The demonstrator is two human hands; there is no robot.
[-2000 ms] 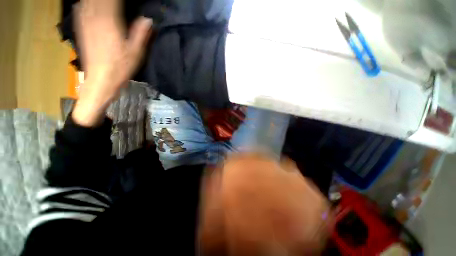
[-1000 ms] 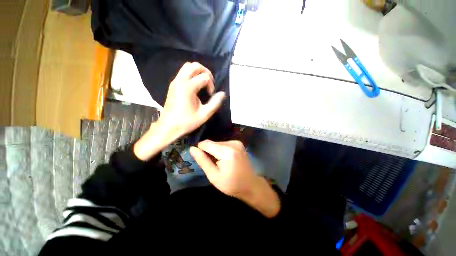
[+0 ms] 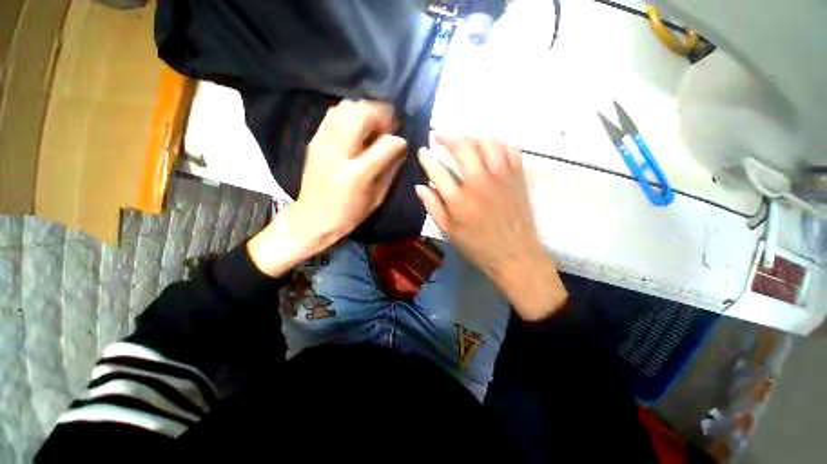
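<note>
The dark garment (image 3: pixel 299 45) lies over the left part of the white machine table, and its lower part hangs at the front edge. Its right edge runs up to the presser foot area (image 3: pixel 444 13) under the bright lamp. My left hand (image 3: pixel 349 172) is on the lower part of the garment, fingers curled and pinching the fabric. My right hand (image 3: pixel 481 195) lies just right of the garment's edge, over the white table, fingers apart and slightly blurred. Its fingertips are close to the fabric; I cannot tell if they touch it.
Thread snips (image 3: pixel 637 154) with a blue handle lie right on the table (image 3: pixel 626 245). A yellow-orange ring (image 3: pixel 669 33) is behind them. Cardboard with orange tape (image 3: pixel 100 109) and a grey quilted cover (image 3: pixel 63 299) are at the left. A blue basket (image 3: pixel 655 344) is under the table.
My right hand has moved from the lap up and right to the garment's right edge, and its fingers have spread. My left hand stays on the fabric. The view has shifted slightly.
</note>
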